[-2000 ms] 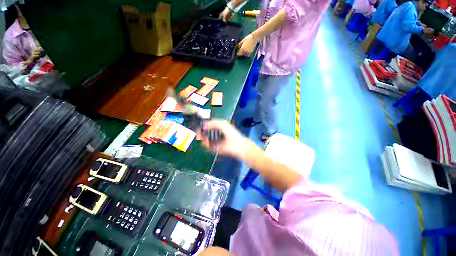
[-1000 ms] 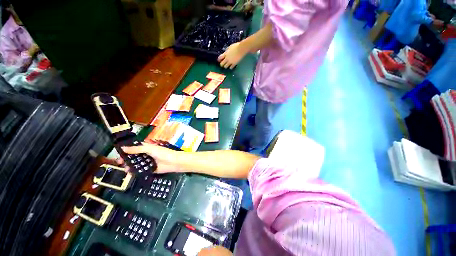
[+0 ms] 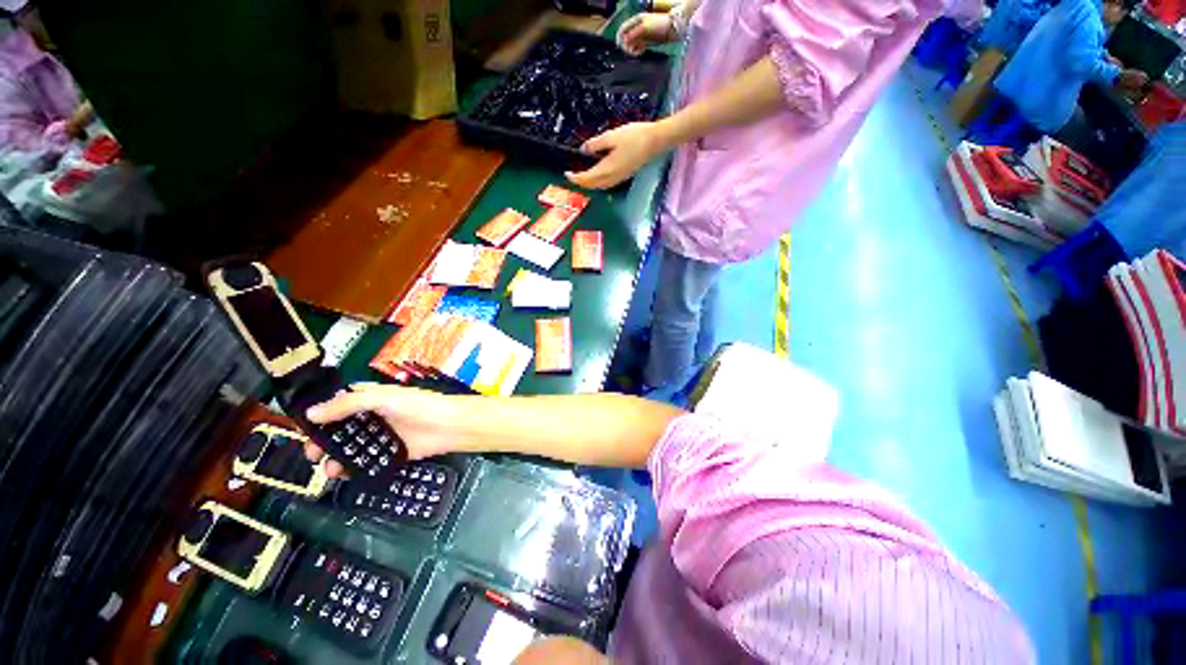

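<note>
My right hand (image 3: 390, 418) holds an open flip phone by its black keypad half (image 3: 354, 439), above the tray. The pale gold screen half (image 3: 267, 322) points up and left, its screen dark. Below, two more open flip phones lie in the clear blister tray (image 3: 531, 526), with gold-framed screens (image 3: 234, 546) and black keypads (image 3: 341, 598). A black handset with a white face (image 3: 479, 629) is at the tray's lower part. My left hand (image 3: 562, 652) is mostly cut off by the bottom edge beside it; its fingers do not show.
Stacked blister trays (image 3: 104, 442) stand at left. Orange, white and blue packets (image 3: 455, 348) lie on the green bench beyond my hand. A brown board (image 3: 377, 221), a cardboard box (image 3: 397, 59) and a black parts tray (image 3: 559, 98) are farther back. A person in pink stands at the bench.
From two seconds ago, my right hand has come from the packets to above the tray with the phone. In the last second the phone moved slightly left and the screen half tilted farther left.
</note>
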